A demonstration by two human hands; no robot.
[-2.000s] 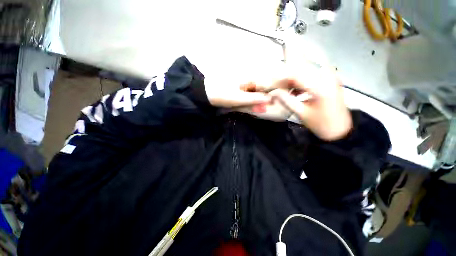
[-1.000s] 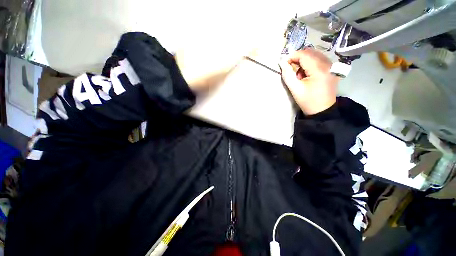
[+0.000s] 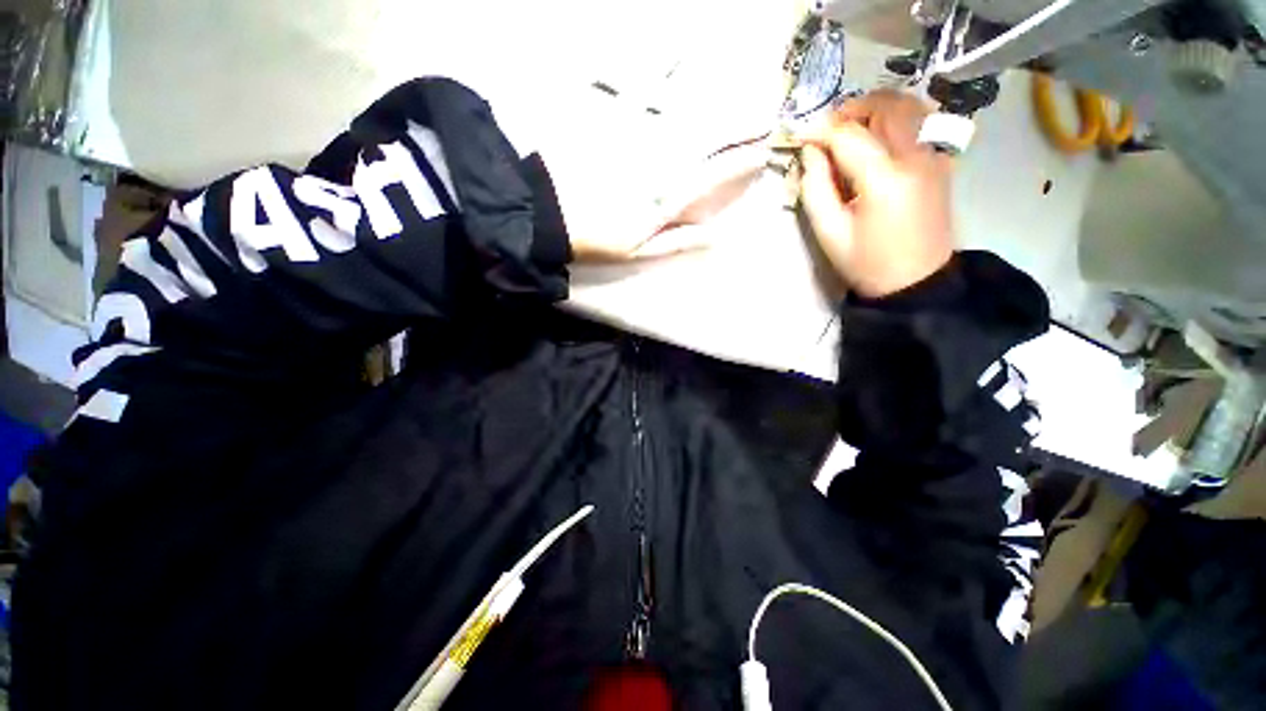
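The large pale panel (image 3: 736,299) lies over the table's front edge and partly on my lap, its front corner hanging near my right sleeve. My right hand (image 3: 882,195) pinches a small piece or fold at the panel's edge, just in front of the presser foot area (image 3: 816,70). My left hand (image 3: 625,222) lies on the panel, washed out by glare; its fingers are hard to make out. Thin dark lines, possibly a slit (image 3: 743,145), show on the panel between the hands.
The sewing machine head (image 3: 1055,42) reaches in from the upper right. Orange-handled scissors (image 3: 1069,118) lie behind my right hand, under the machine. Brown scraps (image 3: 1090,535) are at the lower right, below the table. White cables (image 3: 833,597) hang in front of my jacket.
Since one second ago, my right hand has shifted slightly and now pinches at the panel's edge. The panel's surface is more folded between the hands. The machine head stands slightly higher in view.
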